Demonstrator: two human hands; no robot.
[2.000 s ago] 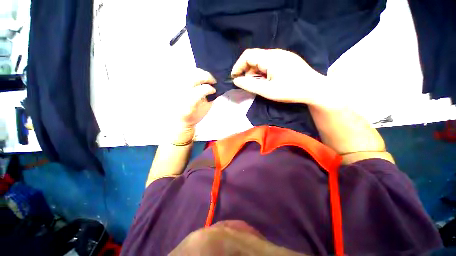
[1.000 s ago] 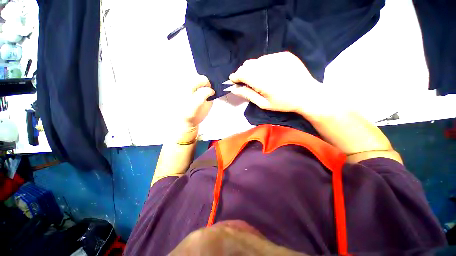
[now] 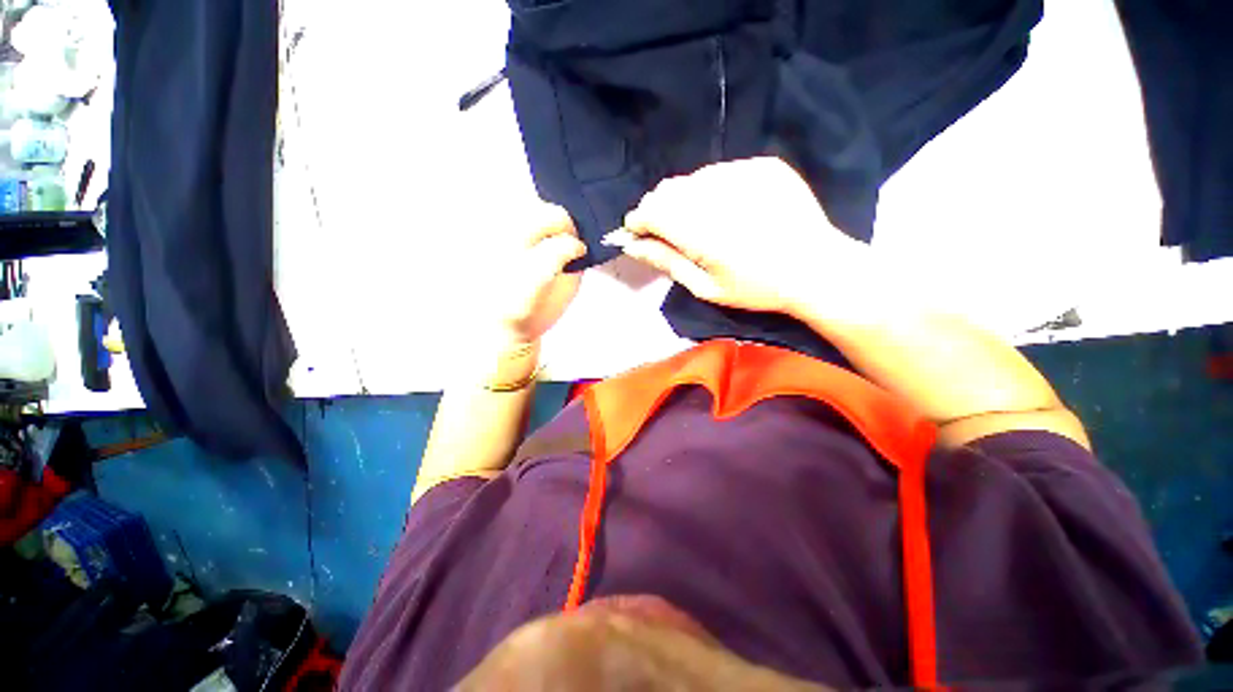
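Observation:
A large navy garment (image 3: pixel 663 102) lies on the white table in front of me, with a thin light seam line down it. My left hand (image 3: pixel 544 277) pinches the garment's lower edge between thumb and fingers. My right hand (image 3: pixel 723 230) is just to the right, holding a small pointed metallic tool (image 3: pixel 617 238). Only the tool's tip shows, close to the cloth edge; the rest is hidden in my fingers. The tip's blades look nearly together. Another part of the navy cloth hangs below my right wrist.
A long navy garment (image 3: pixel 196 230) hangs over the table edge at left. Another navy garment (image 3: pixel 1190 122) lies at far right. Bottles (image 3: pixel 38 142) and a dark item (image 3: pixel 47 233) are at the left end. A thin dark stick (image 3: pixel 483 91) lies beside the garment. A blue crate (image 3: pixel 102 544) is below left.
The tool's tip, spread apart a second ago, now looks closed. My right hand has moved slightly down. Since two seconds ago the view has shifted, showing more of the table's left end.

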